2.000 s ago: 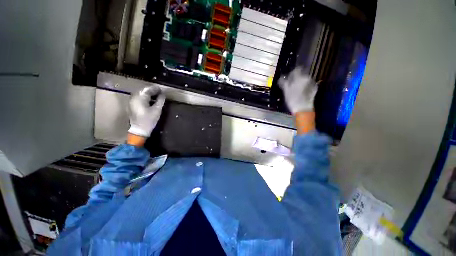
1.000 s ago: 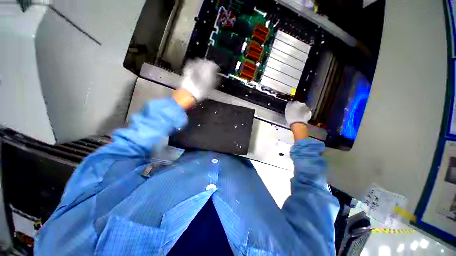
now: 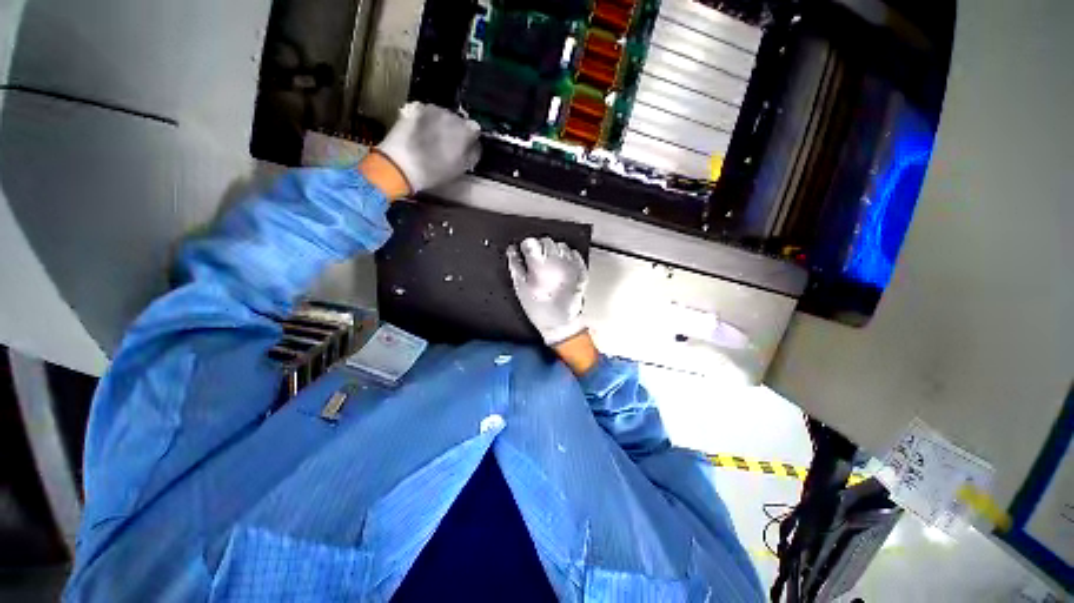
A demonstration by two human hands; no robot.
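Observation:
The circuit board (image 3: 518, 71) lies component side up in the black carrier (image 3: 636, 200), with orange-red wound blocks and white-silver bars on it. My left hand (image 3: 432, 147), in a white-grey glove, is at the carrier's near left corner; its fingertips are partly hidden, so a hold cannot be told. My right hand (image 3: 550, 283), gloved, is over the right part of the black plate (image 3: 453, 277) with its fingers curled. Whether it holds something cannot be told. White specks lie on the plate.
The grey machine front edge (image 3: 695, 300) runs below the carrier. A metal rail (image 3: 813, 141) and a blue glow are at the right. A dark slotted rack (image 3: 318, 342) is at lower left. Paper (image 3: 930, 465) hangs at lower right, above yellow-black floor tape (image 3: 760, 466).
My right hand has moved left and nearer, from the carrier's near right corner to over the black plate. My left hand stays near the carrier's left corner. The camera view has shifted.

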